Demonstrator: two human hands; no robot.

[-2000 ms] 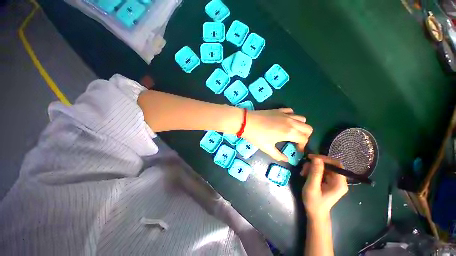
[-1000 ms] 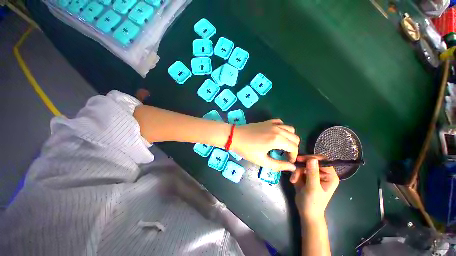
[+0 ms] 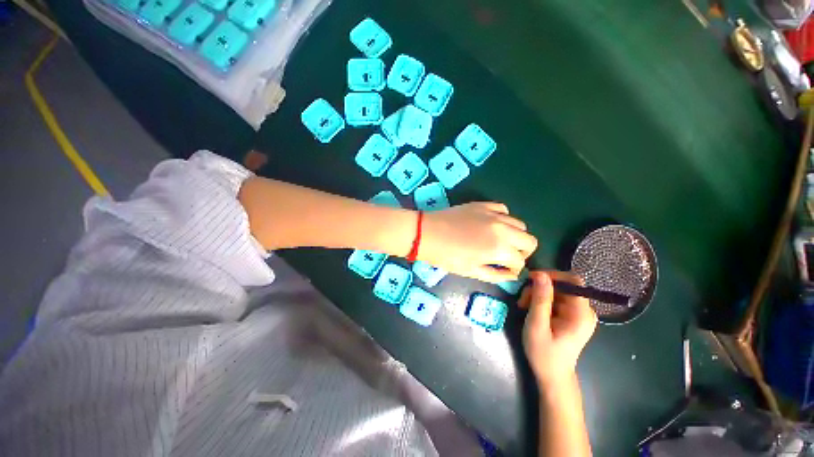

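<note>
My right hand (image 3: 558,332) holds a dark pen-like tool (image 3: 593,291) whose far end lies over the round dish (image 3: 610,259) of tiny silver-grey parts. My left hand (image 3: 477,239) is palm down beside it, fingers curled over a turquoise housing (image 3: 513,285) that shows only partly; whether it is gripped is hidden. The two hands' fingertips are close together. Another turquoise housing (image 3: 487,311) lies just below. Several loose turquoise housings with small dark central marks lie around my left forearm, such as one at the upper edge (image 3: 370,37); some are partly covered by the arm.
A clear tray of turquoise housings (image 3: 223,46) is at upper left. A thin silver rod (image 3: 686,364) lies right of the dish. A brass-coloured round item (image 3: 748,46) is at upper right. A blue bin (image 3: 793,348) is at the right edge, clear plastic (image 3: 714,442) at lower right.
Over the frames, the dark tool stays in my right hand and its angle over the dish shifts. My left fingers now cover more of the housing. The whole view has also shifted slightly.
</note>
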